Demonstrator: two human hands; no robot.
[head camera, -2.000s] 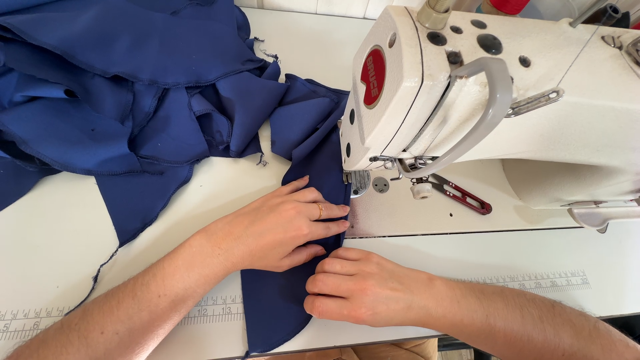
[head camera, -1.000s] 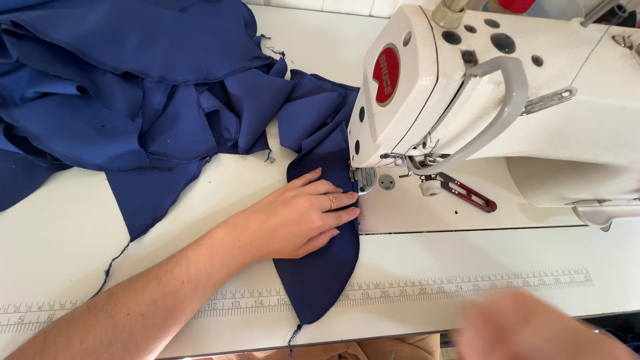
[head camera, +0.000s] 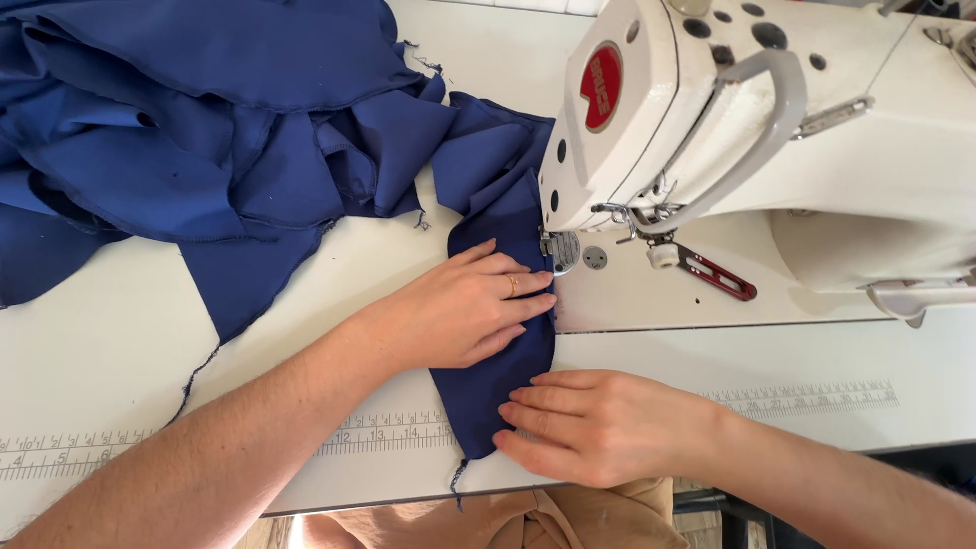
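A strip of navy blue fabric (head camera: 499, 393) runs under the presser foot (head camera: 546, 242) of a white Bruce sewing machine (head camera: 633, 122), its right edge along the needle plate (head camera: 566, 253). My left hand (head camera: 476, 305), with a ring on one finger, lies flat on the strip just below the foot. My right hand (head camera: 602, 423) rests at the strip's lower right edge, fingertips on or beside the cloth; whether it pinches the edge cannot be told. From the strip's lower tip hangs a tail of thread. The needle itself is hidden.
A large heap of the same blue fabric (head camera: 168, 137) with overlocked edges covers the table's upper left. Small red-handled thread snips (head camera: 717, 273) lie on the machine bed. A printed ruler scale (head camera: 381, 433) runs along the front of the white table (head camera: 114, 335).
My right hand, low and blurred at the right a second ago, is back at the strip's lower edge. The strip's lower end, shown pointed then, now lies slightly differently. My left hand remains on the cloth.
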